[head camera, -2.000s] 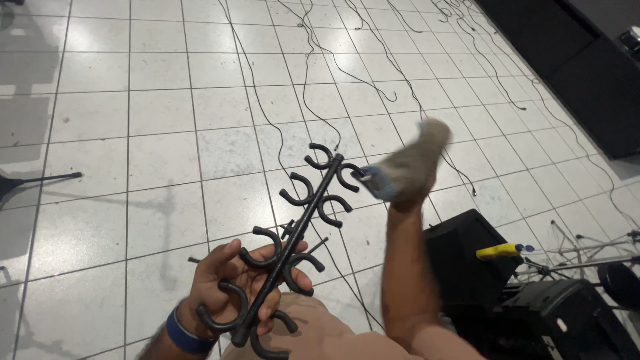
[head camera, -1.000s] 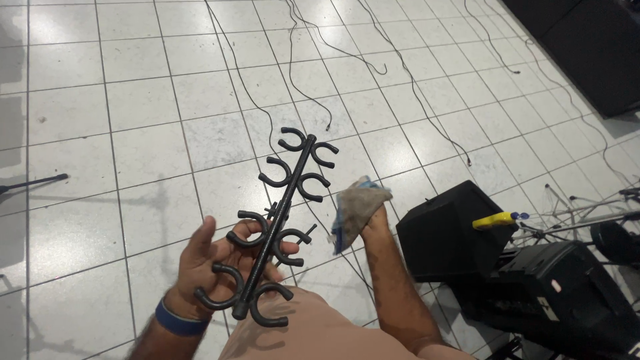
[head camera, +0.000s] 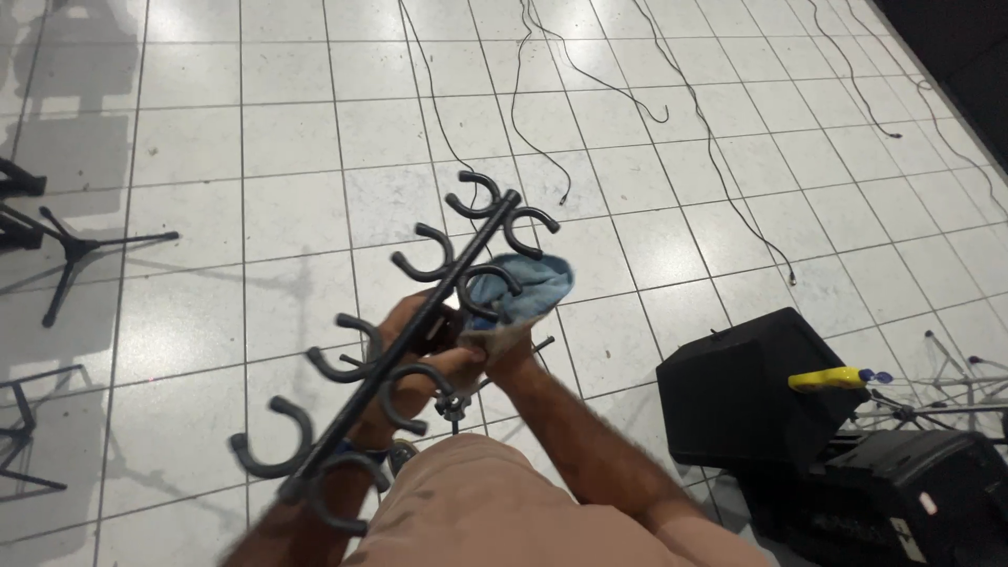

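A black metal bar with several C-shaped holders (head camera: 405,339) slants across the middle of the head view, its upper end pointing away from me. Behind the bar, partly hidden by it, my left hand (head camera: 417,354) has its fingers near the cloth; whether it grips the bar or the cloth cannot be told. My right hand (head camera: 504,350) is closed on a blue and grey-brown cloth (head camera: 528,287), which lies just behind the bar's holders. A small black clamp or stand fitting (head camera: 453,405) shows below the hands.
Black cables (head camera: 709,134) run over the white tiled floor. At right stand a black speaker cabinet (head camera: 740,386) with a yellow bottle (head camera: 827,379) on top, a black case (head camera: 890,488) and metal stands (head camera: 937,409). Tripod legs (head camera: 79,250) spread at the left.
My right hand, with the cloth, has come from the right of the bar to behind it, close to my left hand. The left hand has turned from palm-up beneath the bar.
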